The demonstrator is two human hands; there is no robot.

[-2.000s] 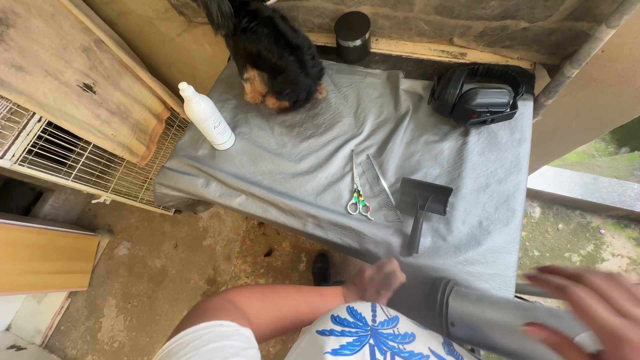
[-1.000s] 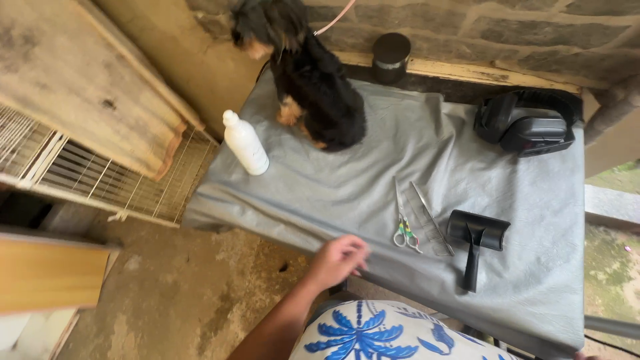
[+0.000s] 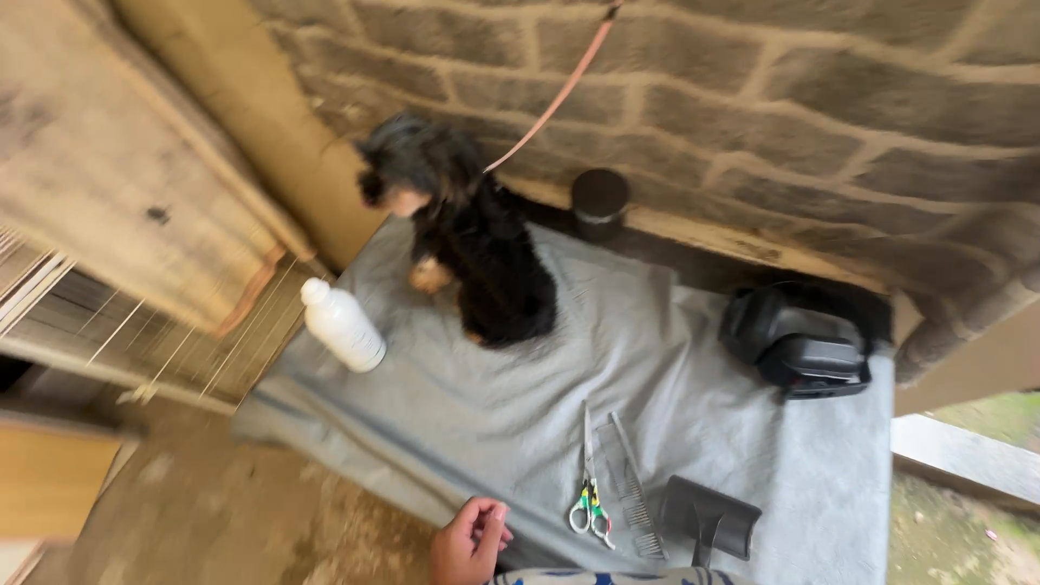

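Observation:
My left hand (image 3: 471,540) is at the front edge of the cloth-covered table, fingers curled in with nothing seen in them. My right hand is out of view. To the right of my left hand lie grooming scissors (image 3: 591,487), a metal comb (image 3: 632,491) and a black slicker brush (image 3: 711,516). Farther back, a small black and tan dog (image 3: 496,252) sits on the grey cloth (image 3: 455,439), facing left, with a pink lead (image 3: 561,97) rising from its neck. A white bottle (image 3: 343,325) stands to the dog's left.
Black ear defenders (image 3: 800,341) rest at the table's right side. A dark lidded jar (image 3: 600,199) stands at the back by the block wall (image 3: 731,89). On the left are a wire cage (image 3: 195,341) and a wooden board (image 3: 122,162).
The grey cylindrical thing and the right hand seen at the lower right two seconds ago are out of view. The dog's head and lead now show fully. The view has tilted up toward the wall.

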